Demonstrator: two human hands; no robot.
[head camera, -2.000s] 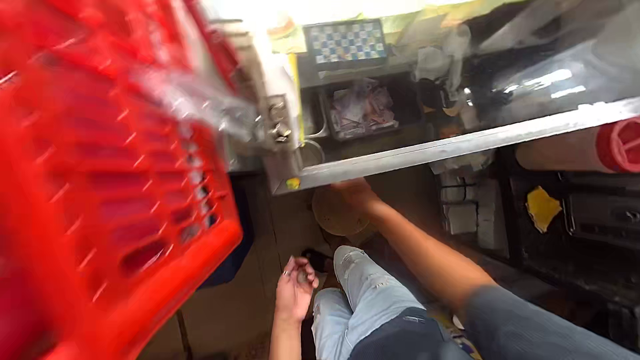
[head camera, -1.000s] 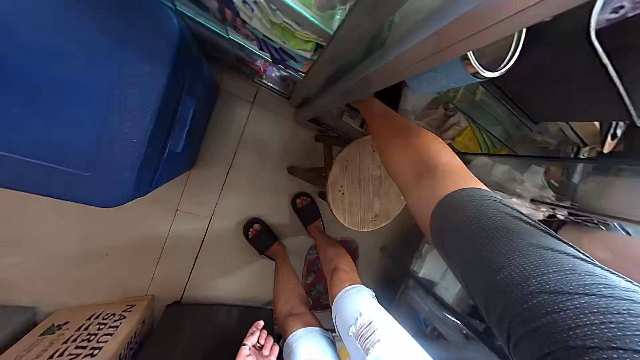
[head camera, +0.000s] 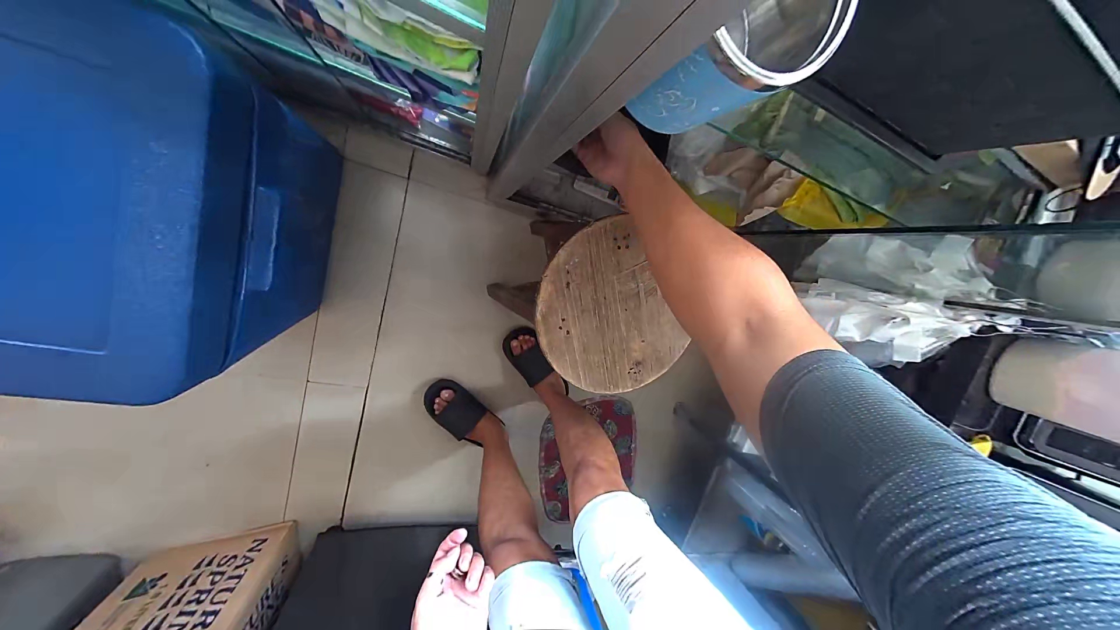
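My right arm stretches up past a round wooden stool (head camera: 604, 306). My right hand (head camera: 610, 150) is at the lower end of a grey metal cabinet frame (head camera: 604, 70), beside a light-blue container (head camera: 696, 92) with a white ring rim. Its fingers are partly hidden behind the frame, so whether they hold something cannot be told. My left hand (head camera: 455, 584) rests low by my knee, palm up, fingers loosely curled and holding nothing.
A large blue plastic bin (head camera: 157, 201) stands at left. A cardboard box (head camera: 197, 582) and a black seat (head camera: 372, 577) are at lower left. Glass shelves (head camera: 884, 229) with plastic bags lie right. A red patterned mat (head camera: 623, 437) is under my leg.
The view has swung strongly from the red basket and counter down to the floor. My right arm stays stretched out at the cabinet frame.
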